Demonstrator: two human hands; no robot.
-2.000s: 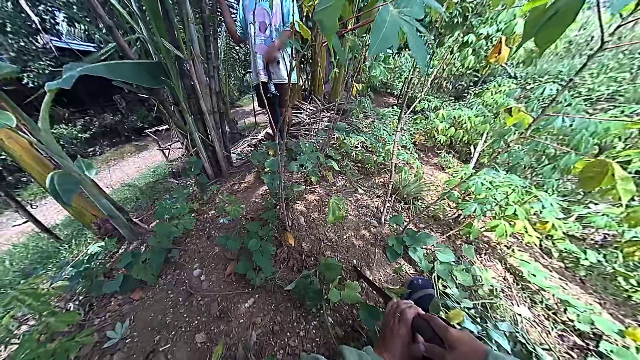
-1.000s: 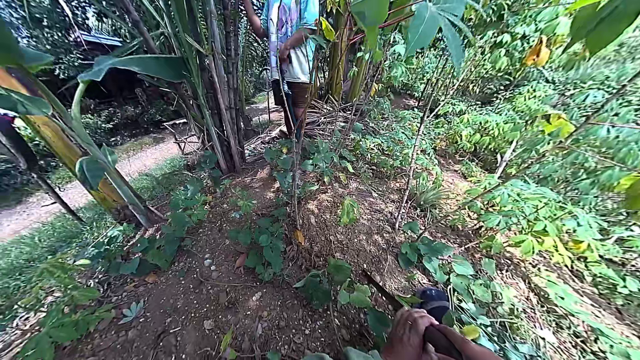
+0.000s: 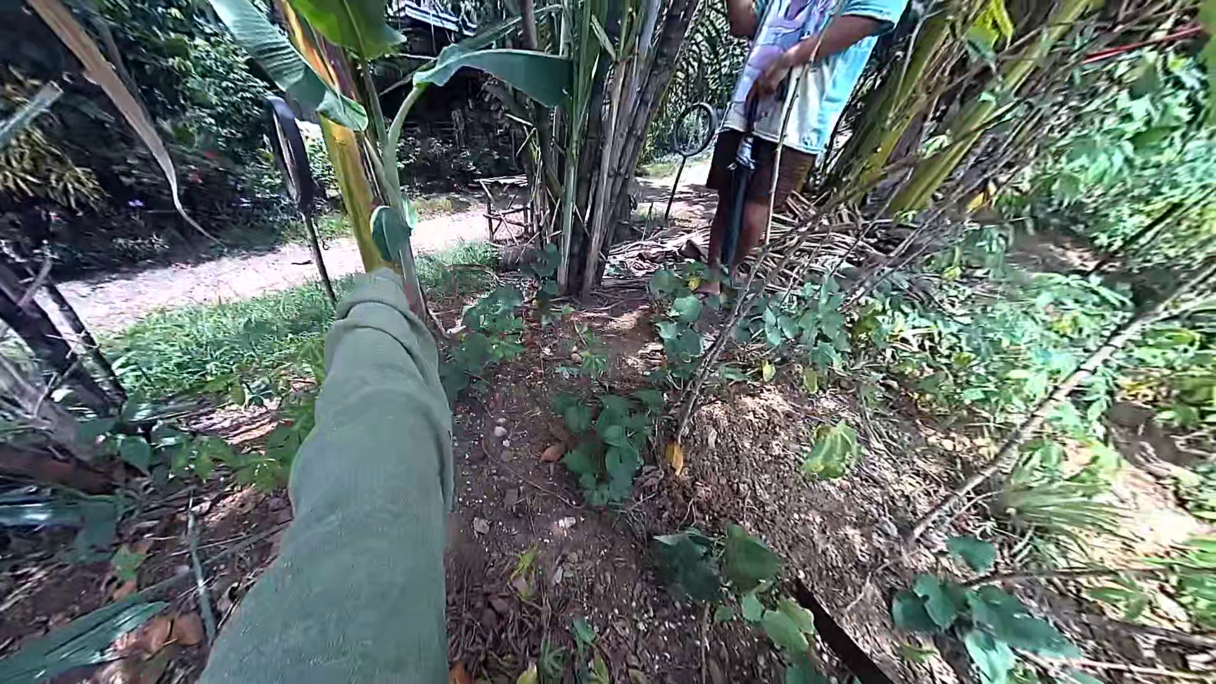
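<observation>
My left arm, in a green sleeve (image 3: 366, 475), reaches forward from the bottom left to the yellow-green stem of a banana plant (image 3: 353, 180). The cuff overlaps the stem's lower part, and my left hand is hidden behind it, so its grip does not show. At the bottom right, a long dark blade (image 3: 838, 635) slants over the soil beside green leaves; its handle is beyond the frame. My right hand is out of view.
Another person (image 3: 807, 85) stands beyond the mound near bamboo-like stalks (image 3: 608, 142), with a dark pole-like tool. A dark ring on a rod (image 3: 694, 129) stands nearby. A thin bare branch (image 3: 1035, 418) crosses the right side. Leafy vines (image 3: 608, 442) grow low on the soil.
The green-sleeved arm has stretched out to the banana stem. Both hands, low in the earlier frames by the blade's handle, no longer show. The view has turned left.
</observation>
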